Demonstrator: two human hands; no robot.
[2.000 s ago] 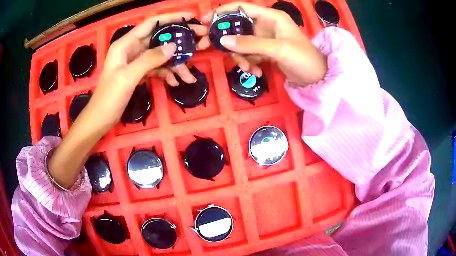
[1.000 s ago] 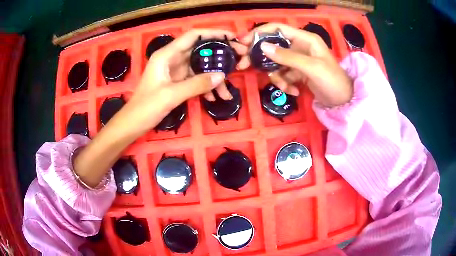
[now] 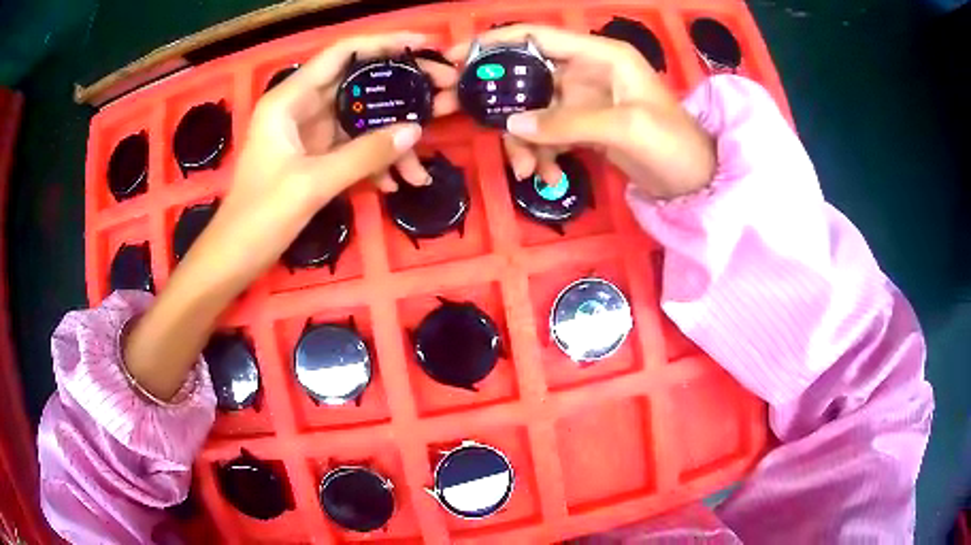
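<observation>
My left hand [image 3: 303, 138] holds a black round watch body [image 3: 383, 96] at the top centre, thumb at its lower right edge. Its lit screen shows a menu list with small coloured icons. My right hand [image 3: 618, 117] holds a silver-lugged watch body [image 3: 505, 85] beside it, thumb at its lower edge. That screen shows an icon grid with a green patch at the upper left. Both are held above the red foam tray [image 3: 511, 256]. Fingers hide the backs of both watches.
Several round watches rest in the tray's pockets, including one with a teal-graphic screen [image 3: 552, 190] and a silver-rimmed one [image 3: 591, 319]. A thin wooden-looking edge [image 3: 192, 43] runs behind the tray. Pink sleeves [image 3: 767, 256] cover my forearms. The bench [image 3: 862, 117] is dark green.
The left watch's screen has changed from an icon grid to a menu list. The right watch's icon grid shows again after my thumb moved down off its face. The view has shifted slightly.
</observation>
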